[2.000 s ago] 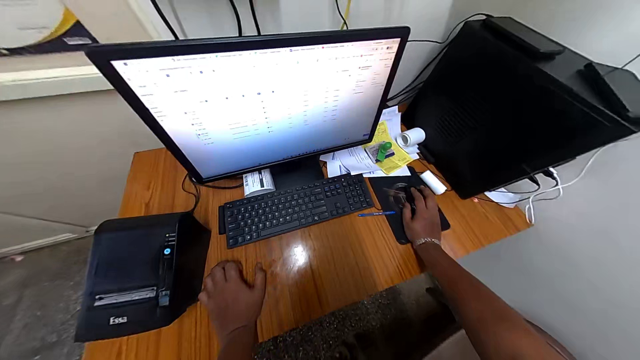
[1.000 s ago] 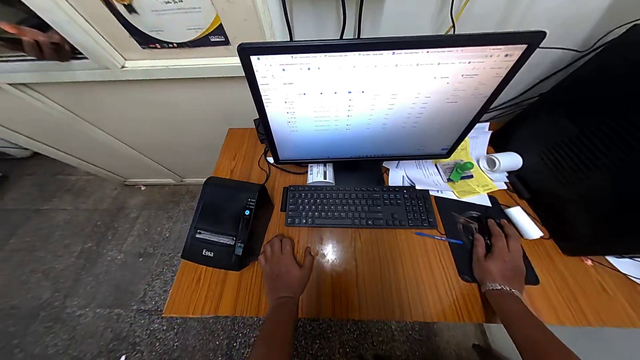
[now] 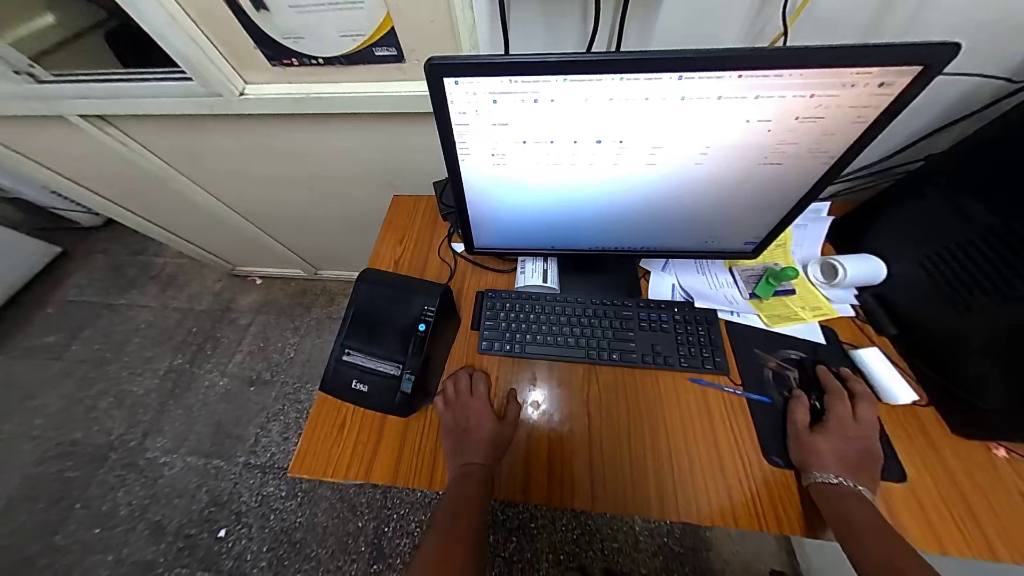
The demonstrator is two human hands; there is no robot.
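Observation:
My right hand (image 3: 836,428), with a bracelet at the wrist, rests over a black computer mouse (image 3: 814,392) on a black mouse pad (image 3: 764,432). My left hand (image 3: 476,418) lies palm down on the wooden desk (image 3: 640,448), thumb apart from the fingers, holding nothing. Just left of it stands a black Essa receipt printer (image 3: 384,344) with a small blue light. Beyond both hands is a black keyboard (image 3: 600,330), which neither touches. Behind the keyboard a black monitor (image 3: 672,160) shows a mostly white page. A blue pen (image 3: 730,390) lies partly on the mouse pad's left edge.
Right of the monitor base lie loose papers (image 3: 708,284), a yellow sheet (image 3: 800,302), a green-handled object (image 3: 776,282) and a paper roll (image 3: 848,270). Another white roll (image 3: 884,374) lies near the mouse pad. A large black case (image 3: 952,264) bounds the right side. Cables hang behind.
The view has swung to the left. The list on the monitor shows fewer rows than one second ago. Both hands keep about the same places on the desk and mouse.

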